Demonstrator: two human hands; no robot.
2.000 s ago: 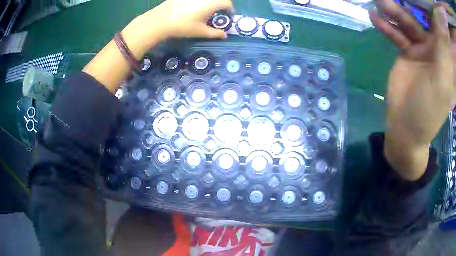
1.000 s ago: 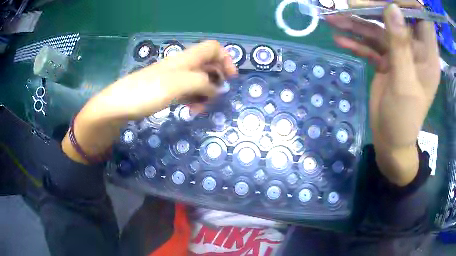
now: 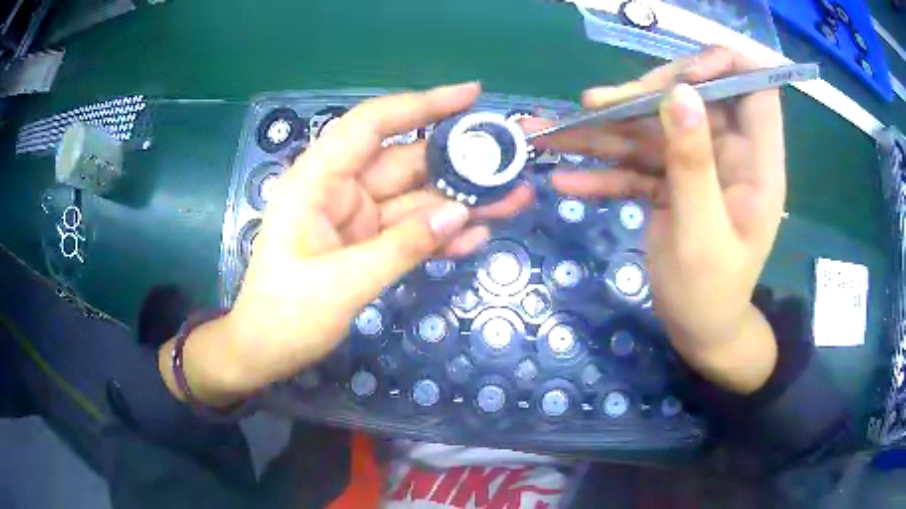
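Observation:
My left hand point(image 3: 358, 214) holds a round black unit point(image 3: 440, 171) between thumb and fingers, its face turned up, small pale dots near its lower edge. My right hand point(image 3: 705, 189) grips silver tweezers point(image 3: 695, 94). Their tip meets a white ring point(image 3: 518, 149) that lies over the unit's face, touching or just above it; I cannot tell which. The clear blister tray point(image 3: 417, 423) lies below both hands, with round pockets in rows. Black units show at its upper left. The holding strip is mostly hidden behind my hands.
A blue bin point(image 3: 859, 60) with black units is at the upper right, beside a clear plastic box point(image 3: 621, 35). A paper slip point(image 3: 840, 302) lies at the right. A pale roll point(image 3: 87, 157), a dotted sheet point(image 3: 60, 129) and small white rings point(image 3: 70, 232) are at the left.
The holding strip moved from above the tray onto its top row. My left hand has taken hold of a unit. My right hand brought the tweezers and ring down and left to it.

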